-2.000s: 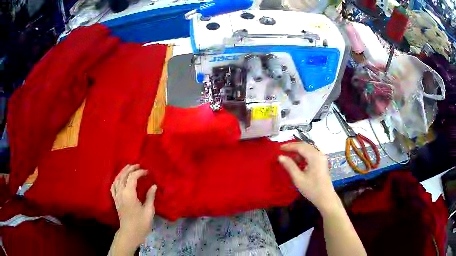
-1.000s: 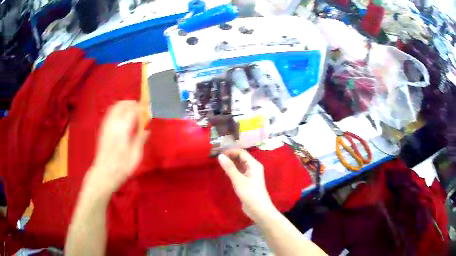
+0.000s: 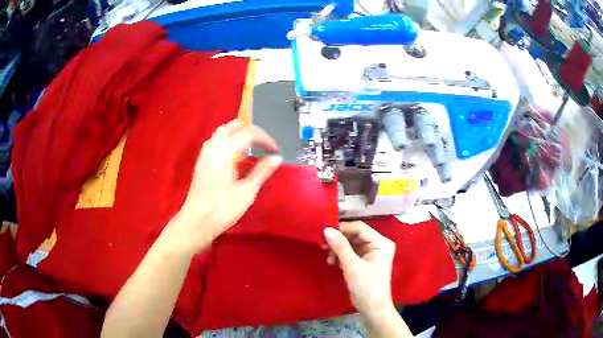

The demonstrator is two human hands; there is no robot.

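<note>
A red cut panel (image 3: 291, 204) lies in front of the needle area of the white and blue overlock machine (image 3: 430, 72), its upper edge close to the presser foot (image 3: 325, 173). My left hand (image 3: 231, 178) is over the panel's left upper part, thumb and index finger nearly together; whether cloth is between them I cannot tell. My right hand (image 3: 360, 257) pinches the panel's right edge, just below the machine's front. More red cloth (image 3: 278, 284) spreads under both hands.
A red heap (image 3: 86, 105) lies at left over a yellow board (image 3: 102, 181). Orange and red handled shears (image 3: 514, 241) and a small dark tool (image 3: 459, 247) lie right. A clear plastic bag (image 3: 582, 158) and maroon cloth (image 3: 529, 300) are further right.
Since one second ago, my left hand has moved right, closer to the needle area. My right hand remains at the panel's right edge. The camera view has shifted, so the machine appears further right.
</note>
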